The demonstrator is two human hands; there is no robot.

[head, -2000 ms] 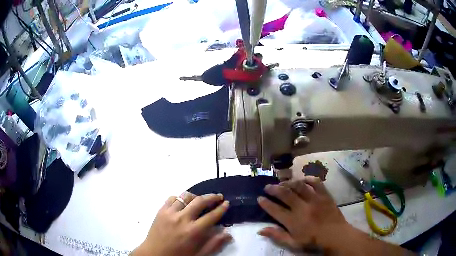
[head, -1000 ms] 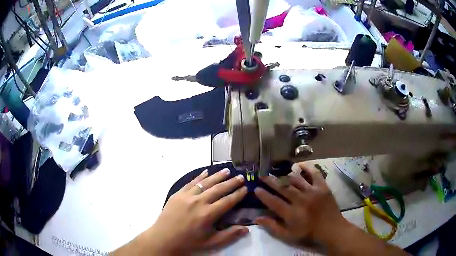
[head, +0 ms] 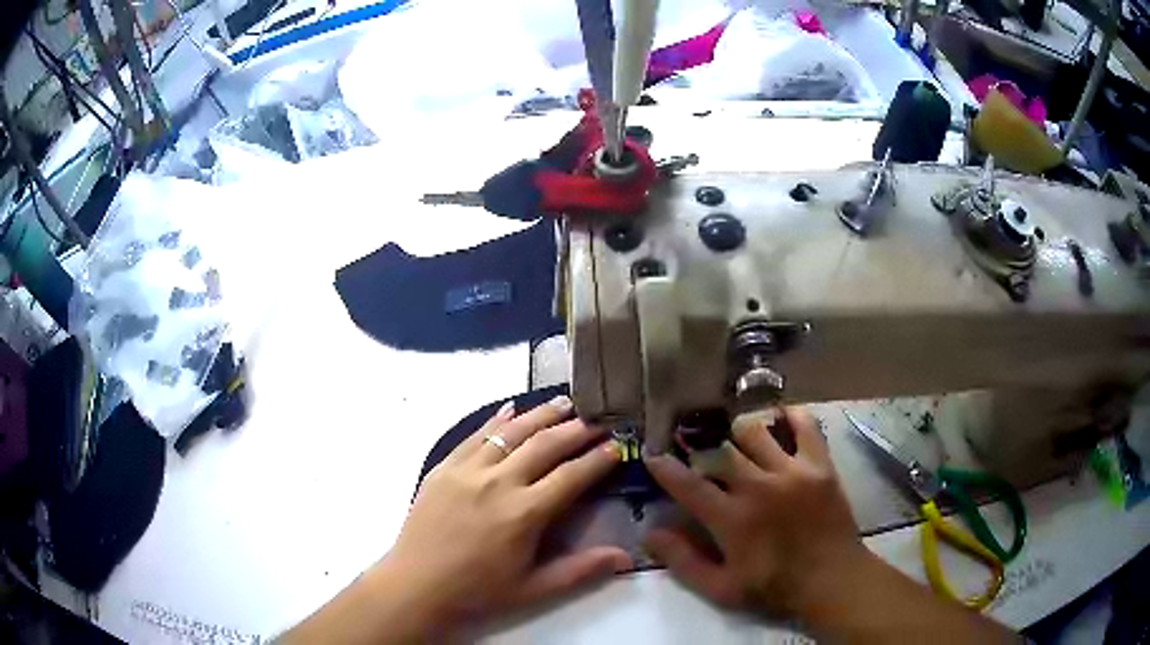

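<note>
A dark curved fabric piece [head: 464, 435] lies under the needle area of the cream sewing machine [head: 883, 290]. My left hand [head: 505, 510] rests flat on it left of the presser foot [head: 631, 444], with a ring on one finger. My right hand [head: 757, 504] presses beside the foot on the right, fingers bent and partly under the machine head. The shiny slide plate [head: 605, 536] shows between my hands. Any label on this piece is hidden. A finished dark crescent [head: 441, 302] with a small label lies left of the machine head.
Scissors [head: 961, 536] with yellow and green handles lie at right. A clear bag of labels [head: 158, 296] and loose labels [head: 214, 410] are at left. Dark pieces [head: 114, 491] hang at the far left edge. A red cloth [head: 593, 189] wraps the post. Thread cones [head: 911, 124] stand behind.
The dark piece and my hands moved forward under the machine head; its centre label, seen between my fingers two seconds ago, is now hidden. My right fingers moved closer beneath the head.
</note>
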